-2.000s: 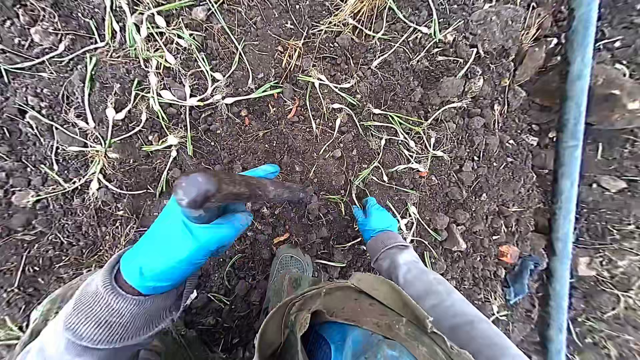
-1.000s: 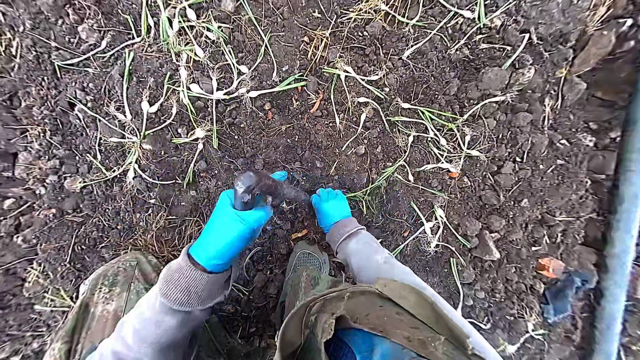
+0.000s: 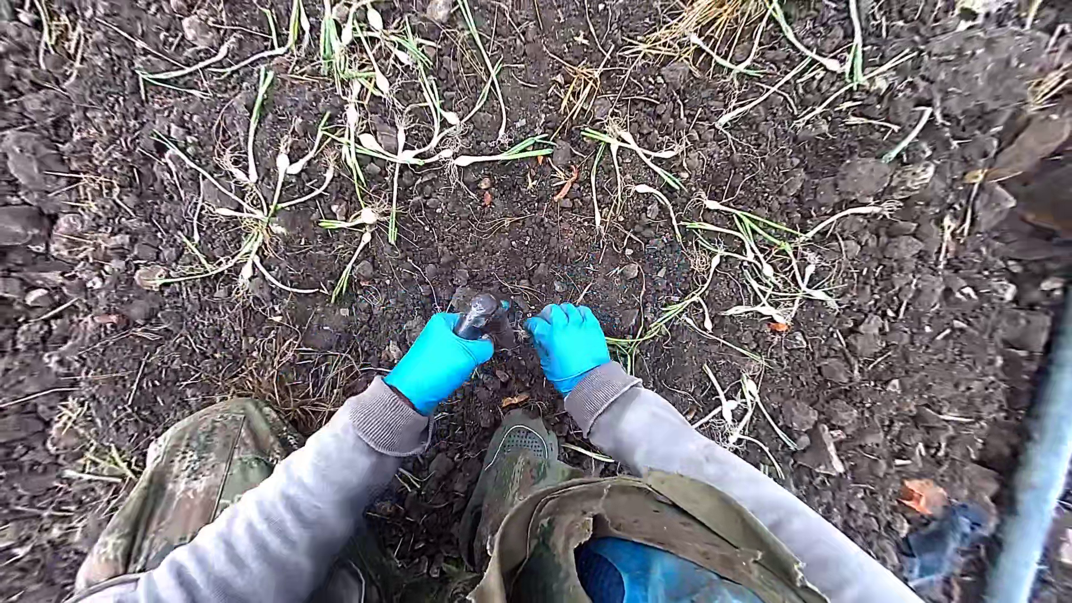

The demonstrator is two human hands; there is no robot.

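Observation:
My left hand, in a blue glove, grips the dark handle of a short digging tool; its blade end is largely hidden near the soil. My right hand, also blue-gloved, is just right of the tool, fingers curled down at the dirt; whether they pinch anything cannot be told. Uprooted bulb plants with white bulbs and green leaves lie beyond and around the hands: a cluster at the left, a pile at the upper left, and a group at the right.
My boot stands just below the hands, beside a camouflage trouser knee. An open cloth bag hangs at my front. A pale pole runs along the right edge, near a dark scrap and an orange fragment. Stones and clods lie about.
The tool in my left hand was held nearly level and now looks steeper, its handle end toward the camera. My right hand was farther from the tool two seconds ago and is now close beside it.

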